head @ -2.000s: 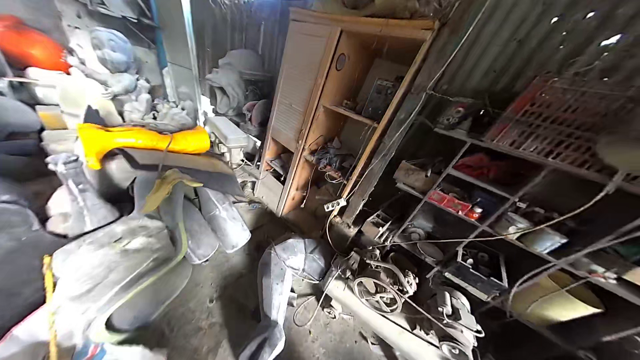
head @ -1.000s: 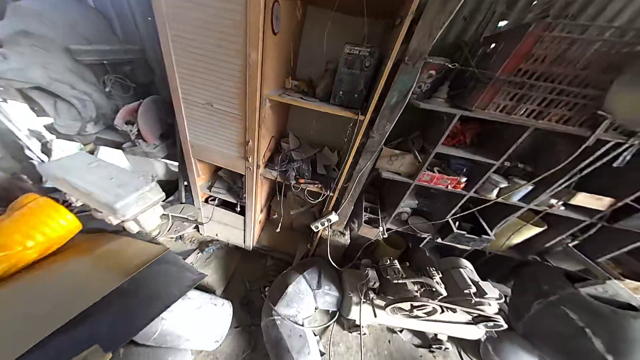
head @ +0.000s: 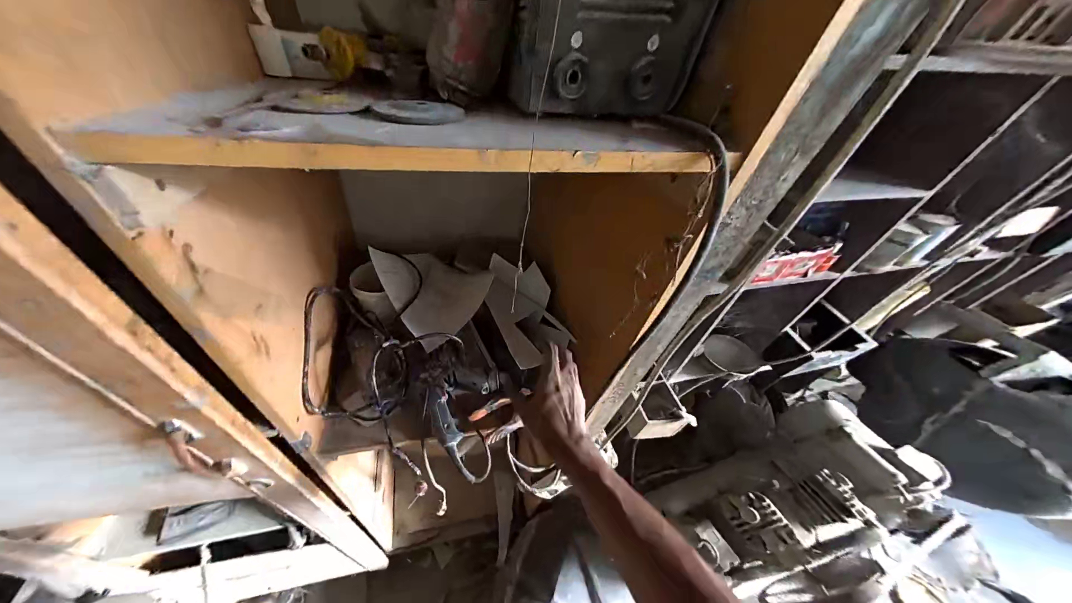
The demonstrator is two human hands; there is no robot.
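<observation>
My right hand reaches from the lower right into the lower compartment of a wooden cabinet, fingers extended, nothing clearly held. Its fingertips are at the lower edge of crumpled grey sheets; whether they touch is unclear. Just left of the hand lie an orange-handled tool and a grey-handled tool, among tangled dark cables. Some cable ends hang over the compartment's front edge. My left hand is not seen.
The shelf above holds flat discs, a yellow-and-metal tool and a dark metal case. A thick cable runs down the cabinet's right side. Dusty machinery stands at the lower right, below metal racks. A thin wire hangs before the opening.
The view has moved much closer to the cabinet. My right hand, in neither earlier frame, is now inside its lower compartment.
</observation>
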